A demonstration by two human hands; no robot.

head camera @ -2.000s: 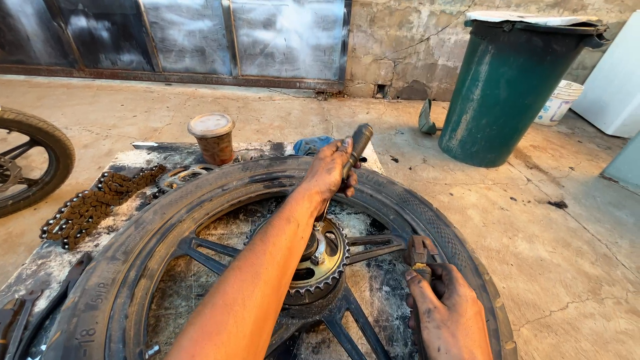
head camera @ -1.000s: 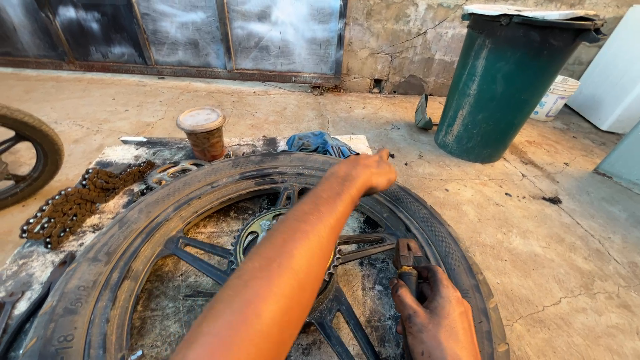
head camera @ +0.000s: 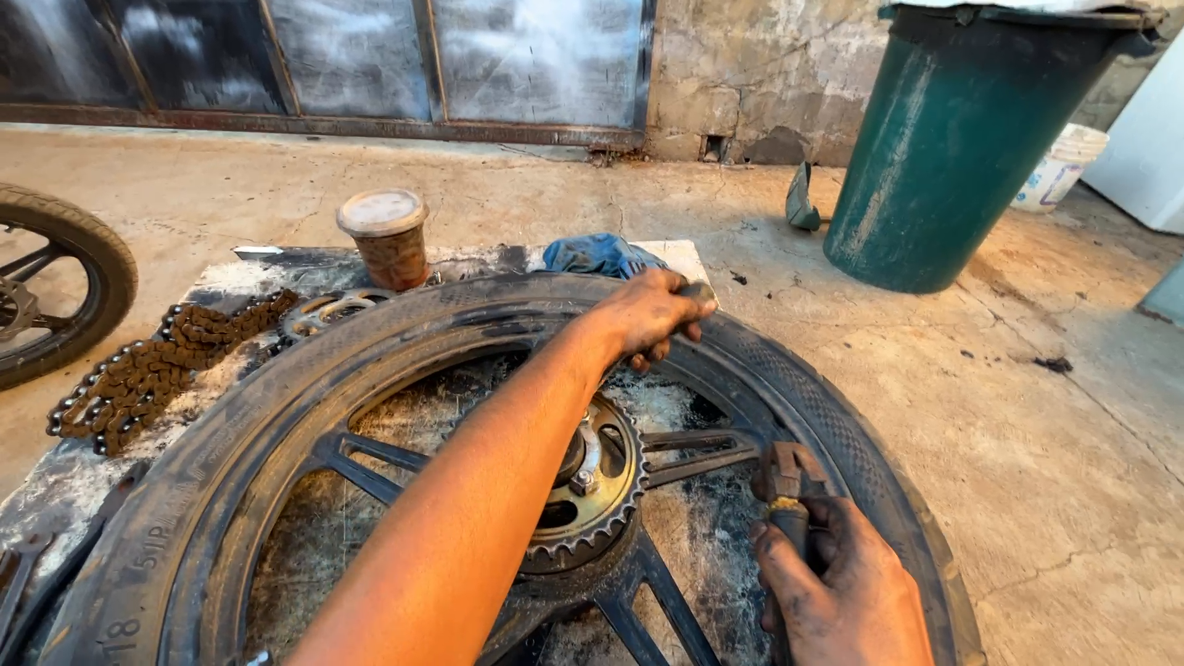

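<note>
A motorcycle wheel with its tire lies flat, a toothed rear sprocket at its hub. My left hand reaches across to the far side of the rim, its fingers closed on the dark handle of a tool; my forearm and hand hide most of the tool. At the right side of the rim my right hand holds rusty-jawed pliers with dark handles, jaws pointing away from me. Beyond the tire, just behind my left hand, lies a blue cloth.
A rusty drive chain, a loose sprocket and a lidded brown tub lie left of and behind the tire. Wrenches are at lower left, a second wheel at far left. A green bin stands at upper right.
Two seconds ago my left hand held the dark-handled tool upright above the hub; the hand has since moved away to the right and lower, over the tire's far side. My right hand keeps the pliers.
</note>
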